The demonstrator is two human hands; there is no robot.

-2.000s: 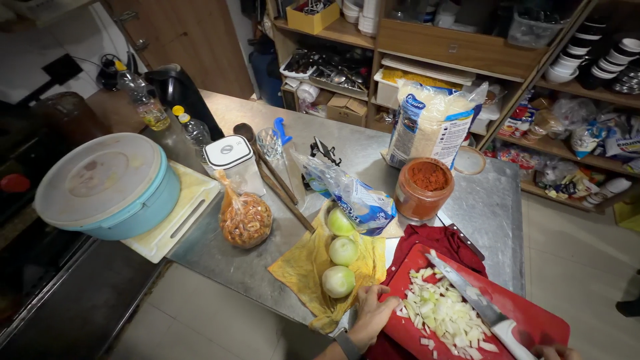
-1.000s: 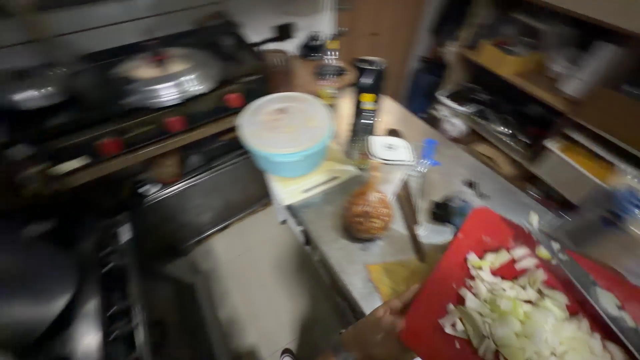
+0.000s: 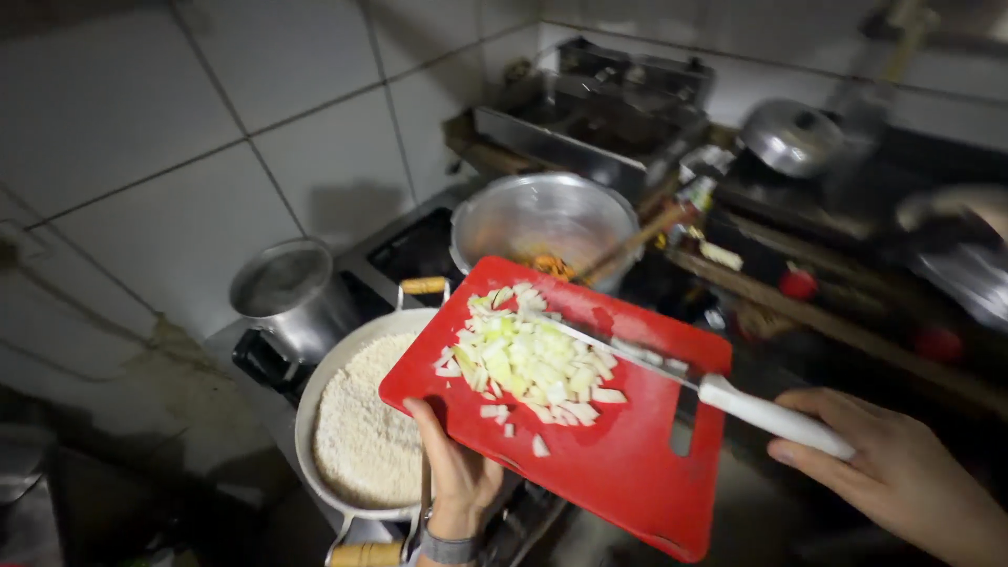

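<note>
My left hand (image 3: 457, 472) holds a red plastic cutting board (image 3: 622, 480) by its lower left edge, with the thumb on top. A heap of chopped onion (image 3: 528, 354) lies on the board's left half. My right hand (image 3: 890, 465) grips the white handle of a kitchen knife (image 3: 776, 417). Its blade lies over the board along the upper side of the onion, with a few bits stuck to it. Just behind the board stands a deep metal pot (image 3: 543, 205) with orange-brown food in its bottom and a wooden spoon (image 3: 630, 244) leaning on its rim.
A wide pan of white, grainy food (image 3: 362, 425) with wooden-grip handles sits on the stove, partly under the board. A smaller metal pot (image 3: 287, 283) stands behind it at left. Farther back are a metal tray-like unit (image 3: 598, 118), a lidded pan (image 3: 791, 138) and a tiled wall.
The view has swung from the metal table with whole onions to the stove. The board with the chopped onion, and the knife, have been carried from the table to over the pots.
</note>
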